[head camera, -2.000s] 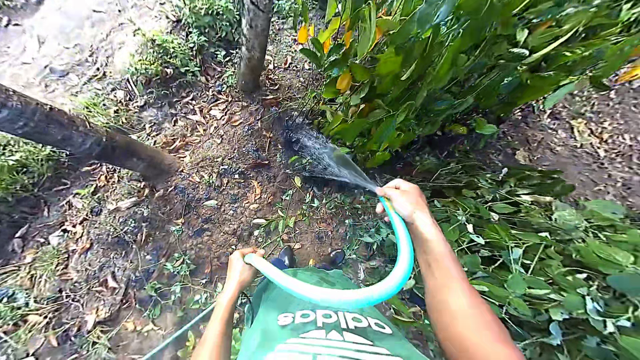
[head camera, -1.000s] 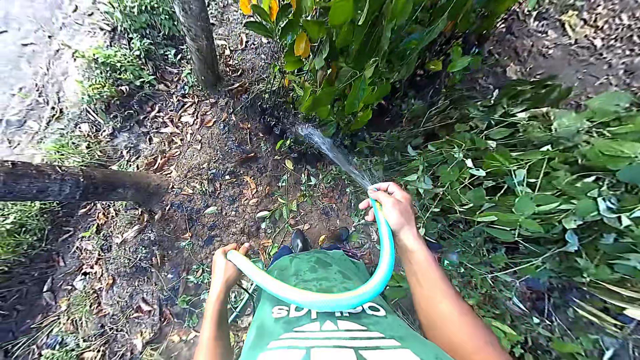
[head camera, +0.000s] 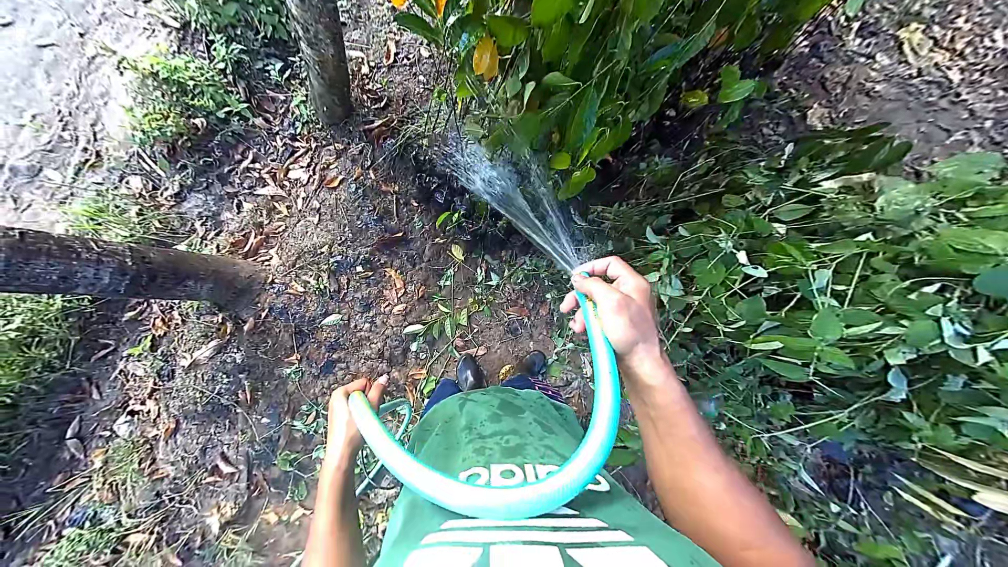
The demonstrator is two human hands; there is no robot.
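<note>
A turquoise garden hose [head camera: 504, 498] hangs in a U-shaped loop across the front of my green shirt. Its outlet end is gripped by my right hand [head camera: 618, 303], with the thumb at the opening. A fanned spray of water [head camera: 516, 197] leaves it toward the upper left and hits the soil at the base of a leafy green bush [head camera: 575, 87]. At lower left my left hand [head camera: 350, 409] is closed around the hose farther back. A thinner-looking stretch of hose [head camera: 386, 465] runs down behind that hand.
Two tree trunks, one at the top [head camera: 321, 63] and one at the left [head camera: 118, 268], rise from leaf-strewn soil. Low leafy plants [head camera: 827, 315] cover the right side. My dark boots [head camera: 471, 372] stand on damp ground.
The water spray spreads wider than one second ago. Both hands keep their hold on the hose. The view has shifted somewhat.
</note>
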